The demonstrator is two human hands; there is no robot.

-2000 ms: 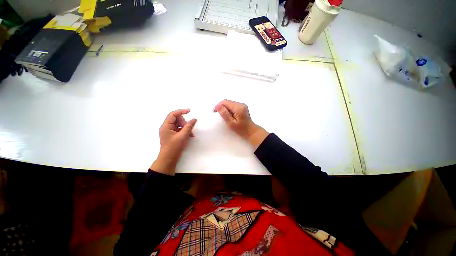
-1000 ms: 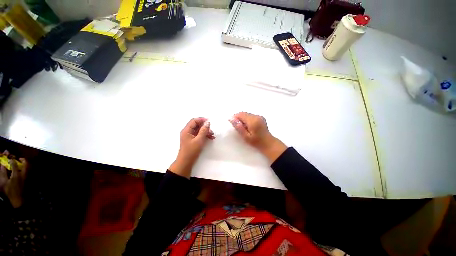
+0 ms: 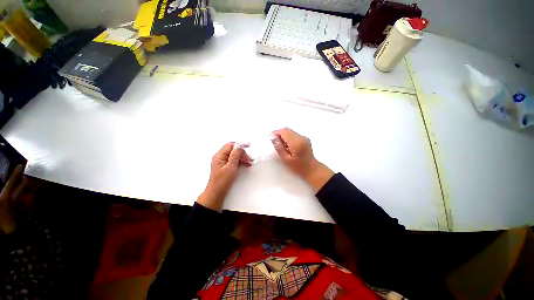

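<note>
A clear poly bag (image 3: 262, 157), thin and nearly invisible against the white table (image 3: 146, 135), spans between my two hands near the table's front middle. My left hand (image 3: 227, 166) pinches its left side between thumb and fingers. My right hand (image 3: 294, 151) pinches its right side with curled fingers. The bag's outline is mostly lost in the glare. A flat white stack (image 3: 321, 88), of bags or sheets, lies behind my right hand.
A black phone (image 3: 338, 58), paper pad (image 3: 301, 29), cream bottle (image 3: 400, 45) and dark red case (image 3: 383, 20) stand at the back. Black-and-yellow packs (image 3: 105, 64) lie back left. A crumpled packet (image 3: 497, 99) lies right. Another person's hand (image 3: 10, 190) holds a dark box at far left.
The view has shifted, so the table things sit further right than two seconds ago. The clear film between my hands shows more now. The other person's hand and dark box have risen at far left.
</note>
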